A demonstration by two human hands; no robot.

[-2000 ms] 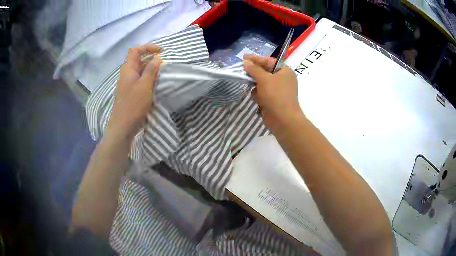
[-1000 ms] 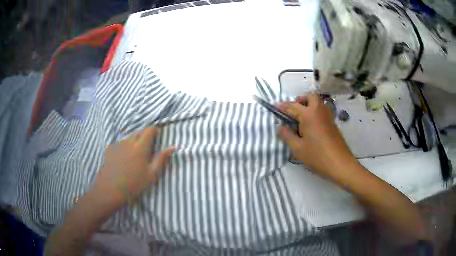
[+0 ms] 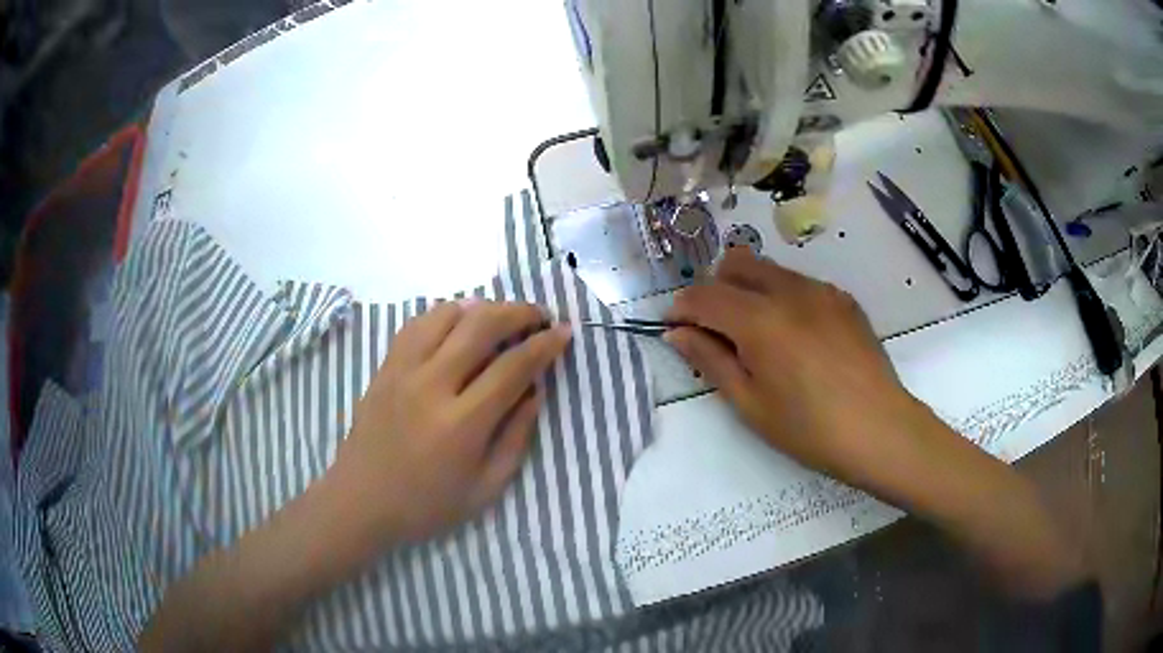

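Note:
The striped garment panel (image 3: pixel 306 485) lies flat over the left and middle of the white table and hangs over the front edge. My left hand (image 3: pixel 446 408) lies on it, thumb and fingers together on the fabric near its right edge. My right hand (image 3: pixel 791 357) holds slim metal tweezers (image 3: pixel 628 328), their tips pointing left at the fabric edge beside my left fingertips. The sewing machine head (image 3: pixel 714 89) stands above, with the presser foot and needle (image 3: pixel 663 230) just beyond my hands. The fabric's narrow upper end lies left of the needle plate.
Black thread snips (image 3: pixel 921 235) and black-handled shears (image 3: pixel 988 242) lie right of the machine head. A long black-handled tool (image 3: pixel 1090 319) lies further right. A red-rimmed basket (image 3: pixel 133 191) stands at the left. A printed ruler scale (image 3: pixel 740 513) runs along the front edge.
The view has turned from the basket toward the machine. The panel, earlier held up in both hands, now lies on the table near the needle. My hands have come closer together at its right edge.

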